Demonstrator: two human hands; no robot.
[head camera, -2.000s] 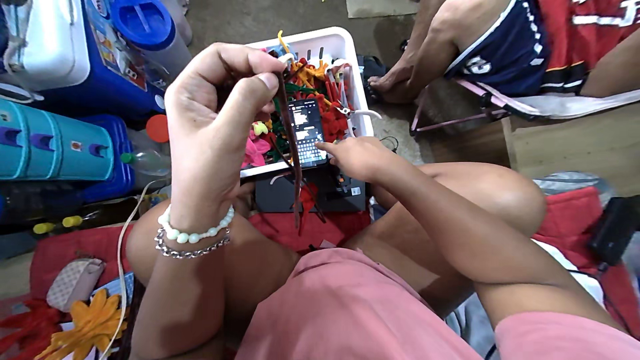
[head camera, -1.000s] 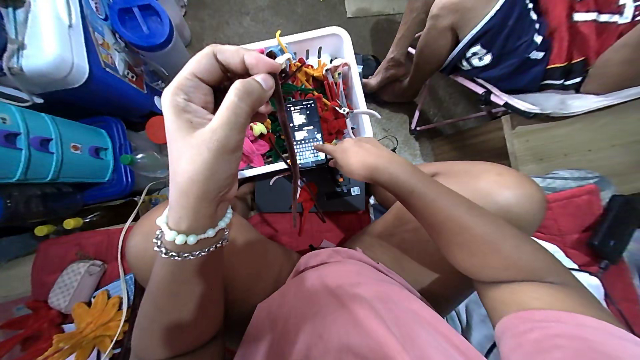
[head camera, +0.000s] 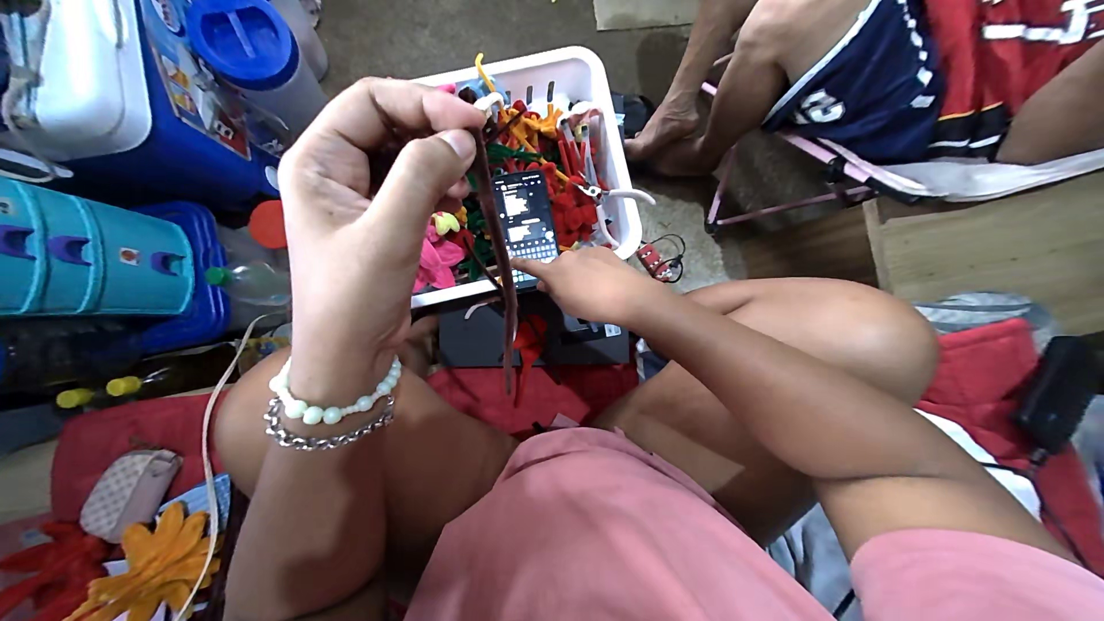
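Note:
My left hand, raised at the left, pinches a dark brown strip that hangs down in front of the basket. The strip looks like pipe cleaner or ribbon; which one I cannot tell. My right hand has its index finger on the lower part of a phone with a lit screen and keyboard. The phone rests on colourful fuzzy pipe-cleaner pieces in a white plastic basket. Pink flower pieces lie at the basket's left, red ones at its right. White-handled pliers lie near the right rim.
Beyond the basket at the right, another person's legs are beside a folding chair. A blue cooler, teal drawers and a plastic bottle stand at the left. An orange fuzzy flower lies lower left, near a white cable.

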